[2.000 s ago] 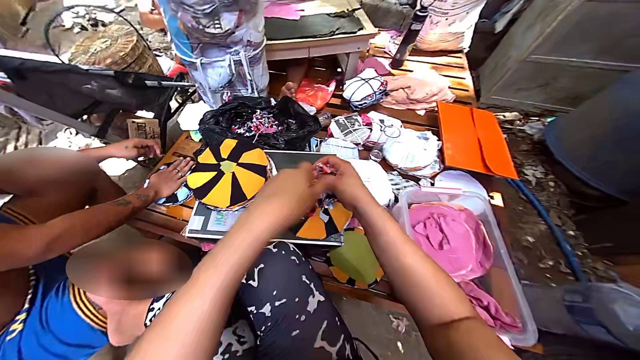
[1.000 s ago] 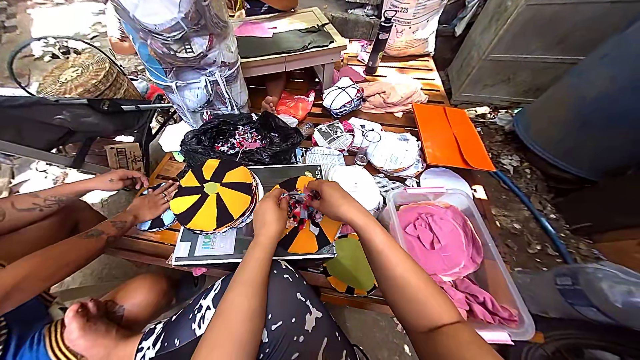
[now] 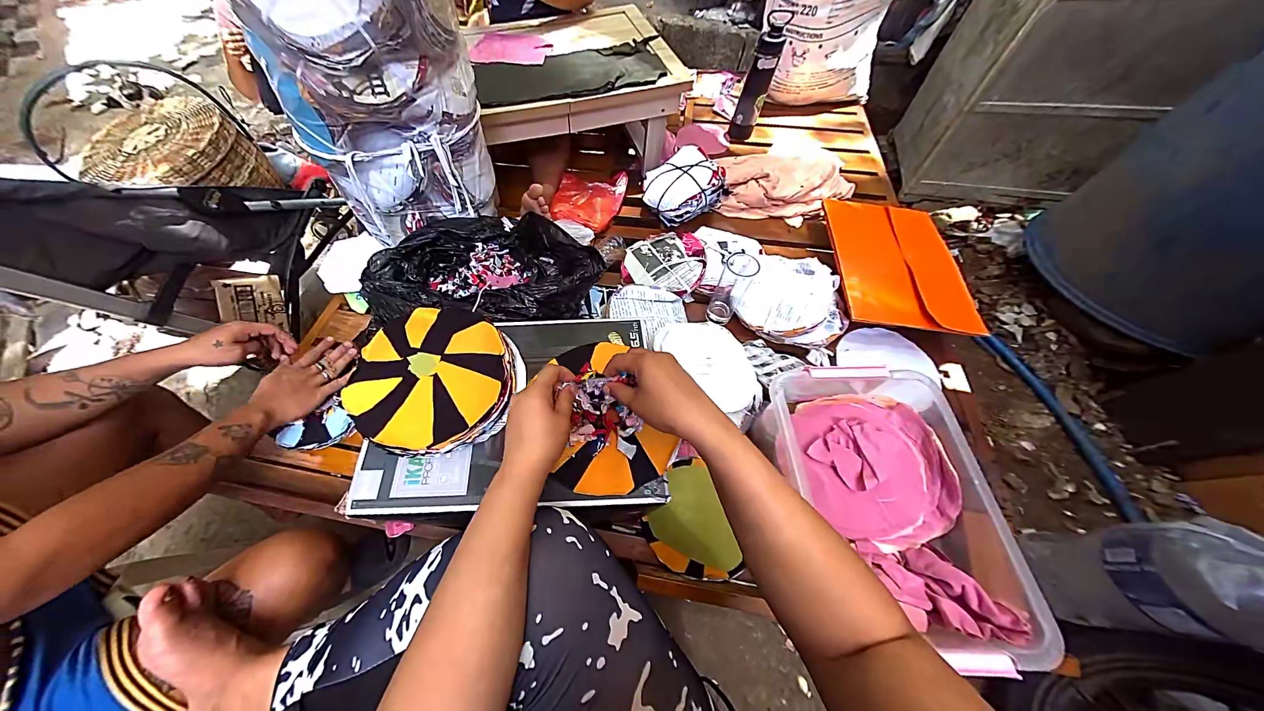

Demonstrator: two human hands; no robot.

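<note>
My left hand (image 3: pixel 541 420) and my right hand (image 3: pixel 664 390) meet over a round black-and-orange patchwork cloth piece (image 3: pixel 614 464). Between their fingers they pinch small multicoloured fabric scraps (image 3: pixel 596 400), which lie bunched on the middle of the piece. Under it is a flat dark box (image 3: pixel 395 499) with printing. Left of my hands, a stack of round yellow-and-black patchwork pieces (image 3: pixel 423 375) rests on the same box. A black plastic bag (image 3: pixel 395 281) of scraps stands open behind it. An olive round cloth piece (image 3: pixel 694 518) lies below my right wrist.
A co-worker's hands (image 3: pixel 301 380) are at the left, by a blue-and-black round piece (image 3: pixel 314 430). A clear plastic bin (image 3: pixel 1007 583) with pink cloth stands right of my forearm. Beyond lie an orange envelope folder (image 3: pixel 894 267), tied white cloth bundles (image 3: pixel 785 296) and a dark bottle (image 3: pixel 758 79).
My hands were raised together above the box two seconds ago; now they are down on the black-and-orange piece, slightly apart. The co-worker's hand left the yellow-and-black stack's edge.
</note>
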